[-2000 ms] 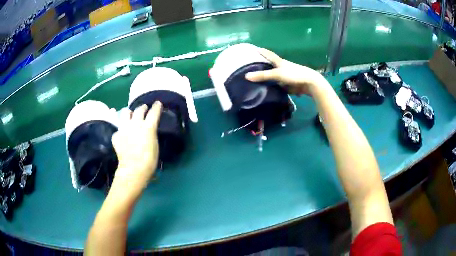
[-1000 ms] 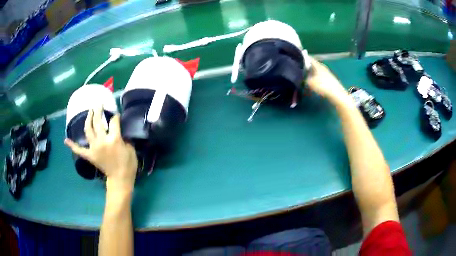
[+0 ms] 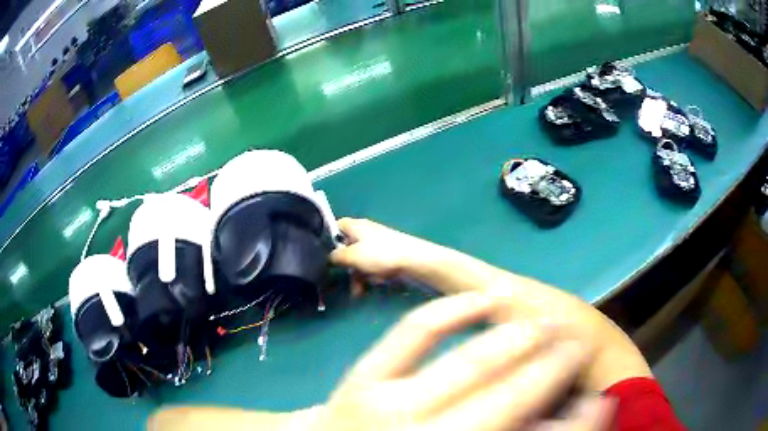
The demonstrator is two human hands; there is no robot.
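Note:
Three white and black camera housings stand in a row at the left: a near one (image 3: pixel 271 223), a middle one (image 3: pixel 168 261) and a far-left one (image 3: pixel 103 307). Thin wire leads (image 3: pixel 266 324) with small plugs hang from their black mouths. My right hand (image 3: pixel 379 252) is at the right side of the nearest housing, with its fingertips on or beside the white edge; the grip is partly hidden. My left hand (image 3: pixel 472 370) is blurred, in front of my right forearm, with its fingers spread and nothing seen in it.
A single camera module (image 3: pixel 541 190) lies on the green mat (image 3: pixel 421 194), with several modules (image 3: pixel 589 111) at the far right and more at the left edge (image 3: pixel 38 362). The green belt (image 3: pixel 362 93), a metal post (image 3: pixel 512 50) and a cardboard box (image 3: pixel 234 35) are behind.
The right-hand housing has moved left and now stands beside the other two. My left hand has left the housings and crossed over to the right. The view has shifted.

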